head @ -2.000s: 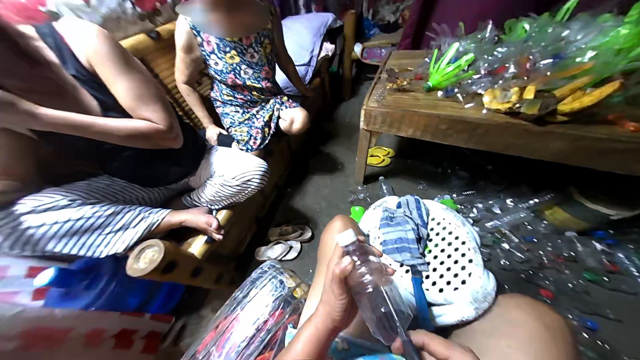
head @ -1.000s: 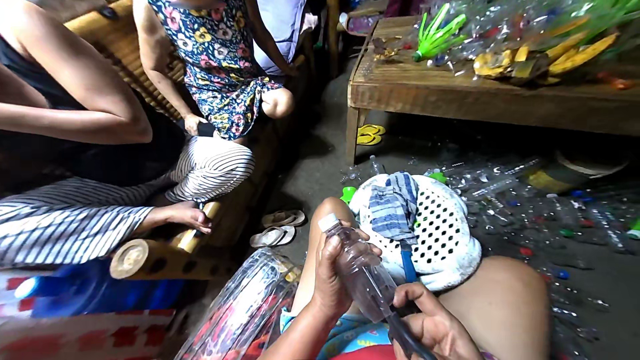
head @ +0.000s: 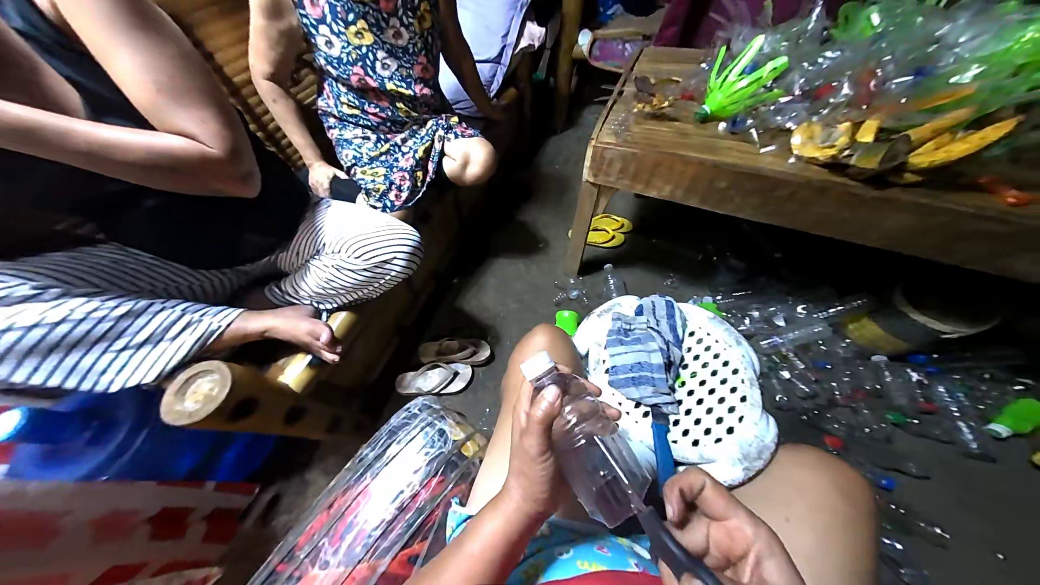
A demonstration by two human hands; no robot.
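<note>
My left hand point(head: 543, 439) holds a clear plastic bottle point(head: 597, 455) with a white cap, its cap end up and to the left. My right hand point(head: 723, 528) grips dark-handled scissors point(head: 670, 544), whose blades meet the bottle's lower end. How far the blades are open is unclear. Beyond my hands, between my knees, lies a white perforated plastic basket or stool top point(head: 715, 382). A striped grey-blue cloth point(head: 646, 349) lies on it, and a blue strap or handle point(head: 664, 447) runs down from the cloth.
Two people sit at left on a bamboo bench point(head: 244, 398). Sandals point(head: 435, 378) lie on the floor by it. A wooden table point(head: 650, 162) bears cut plastic bottles and yellow peels. Bottles and scraps point(head: 886, 390) litter the floor at right. A clear plastic-wrapped bundle point(head: 374, 504) stands beside my left leg.
The bottle stays in my left hand and the scissors in my right. The scissors' blades now show against the bottle's lower end. The view has shifted a little.
</note>
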